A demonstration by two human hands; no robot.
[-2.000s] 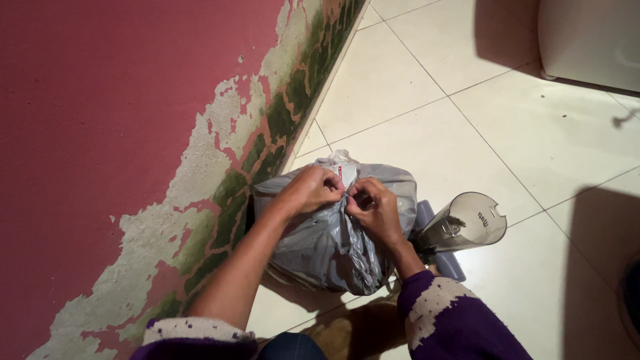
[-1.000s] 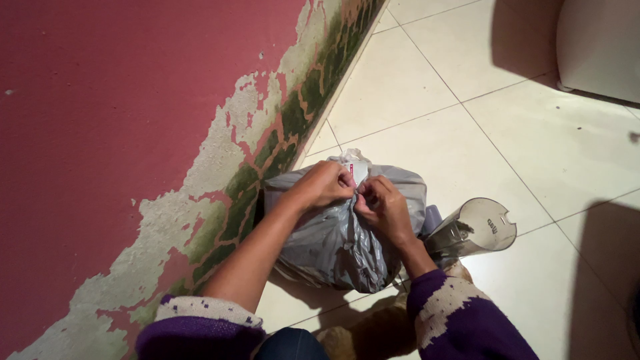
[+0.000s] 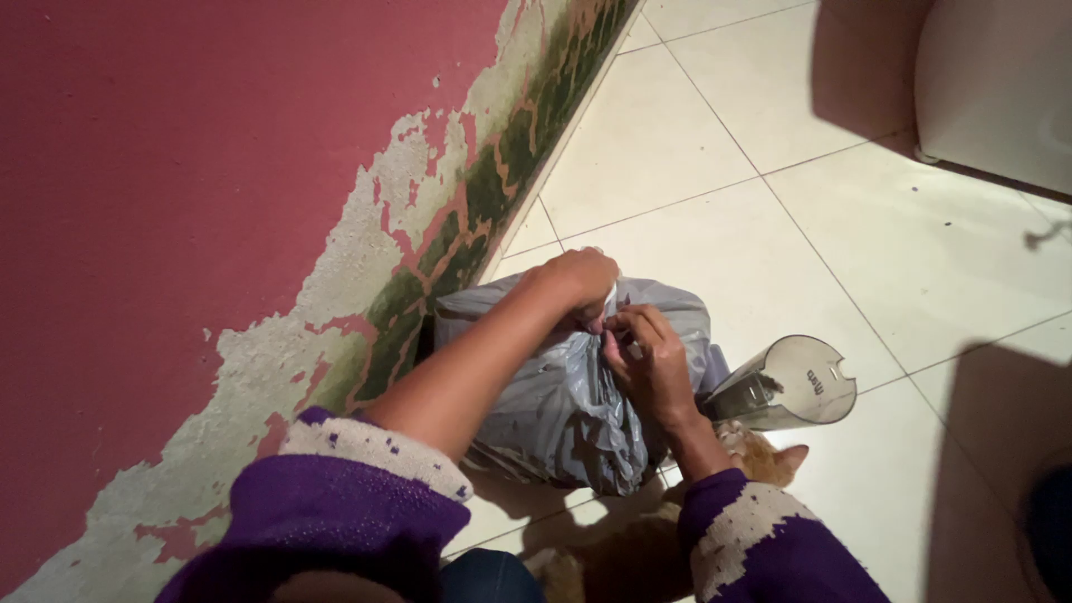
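A grey plastic bag [image 3: 536, 402], full and wrinkled, stands on the tiled floor beside the wall. My left hand [image 3: 580, 283] is bent over the bag's top, its fingertips pinching the gathered plastic; part of its grip is hidden behind the back of the hand. Close against it, my right hand [image 3: 651, 352] pinches the same gathered part between thumb and fingers. To the right of the bag, a transparent smoky plastic container [image 3: 804, 381] lies tilted, with some dark matter inside.
An orange and white cat [image 3: 758, 456] is beneath my right forearm, its head near the container. The pink wall [image 3: 209, 151] with peeling paint runs along the left. A white appliance or cabinet [image 3: 997, 92] stands at the upper right on the floor tiles [image 3: 695, 234].
My left hand has turned over and moved further across the bag's top, its wrist now bent. My right hand stays at the gathered plastic. The cat's head has come into clear view by the container.
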